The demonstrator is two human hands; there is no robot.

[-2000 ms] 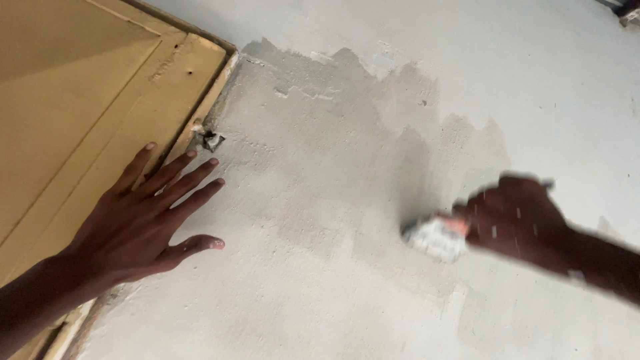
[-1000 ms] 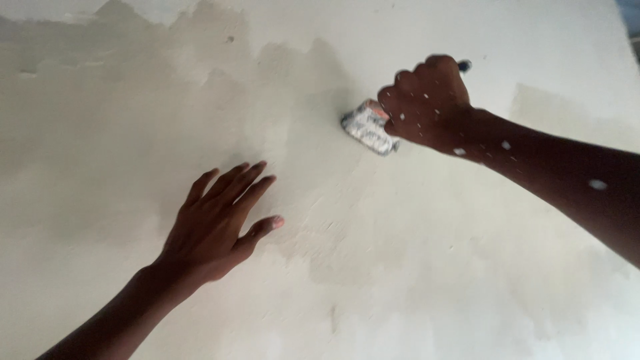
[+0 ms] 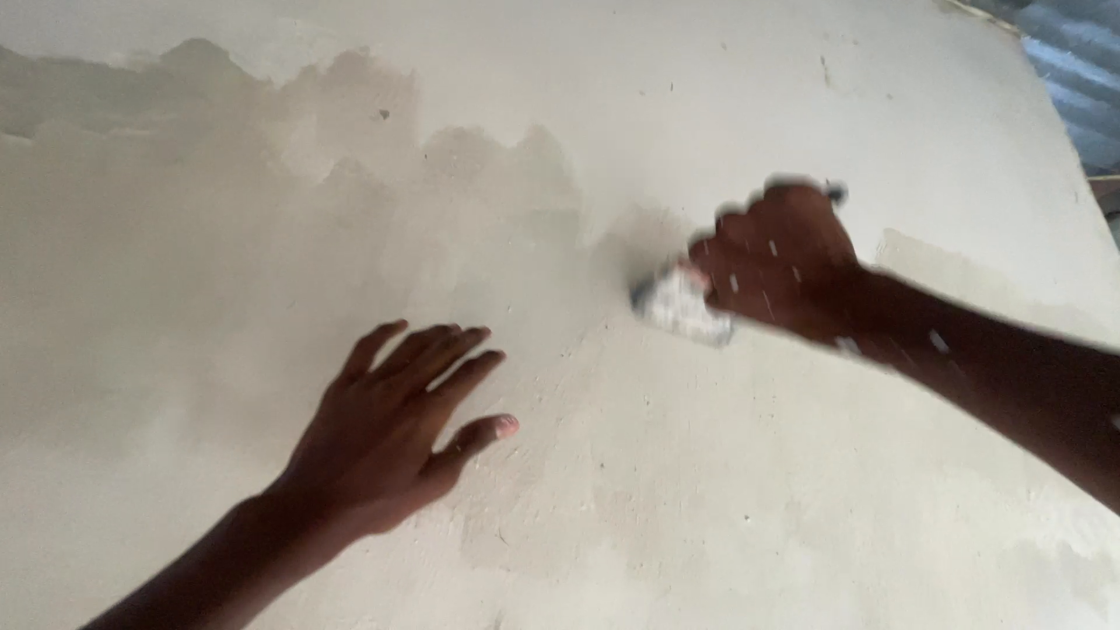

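Observation:
A plastered wall point(image 3: 560, 455) fills most of the view, with darker, damp-looking patches point(image 3: 201, 201) across its upper left and middle. On the right, my right hand point(image 3: 779, 262) is closed around a paintbrush point(image 3: 687, 306), whose white-smeared head lies against the wall and is blurred. The dark end of its handle sticks out beyond the top of the fist. White specks dot this hand and forearm. Lower left of the brush, my left hand point(image 3: 394, 420) rests on the wall, fingers spread and holding nothing.
Corrugated metal sheeting point(image 3: 1072, 79) shows past the wall's edge in the upper right corner. A small dark mark point(image 3: 384, 114) sits on the upper left part of the wall.
The view has swung right, away from the yellowish wooden panel seen two seconds ago. My left hand, beside that panel then, is now on the open wall. The brush stays in my right hand.

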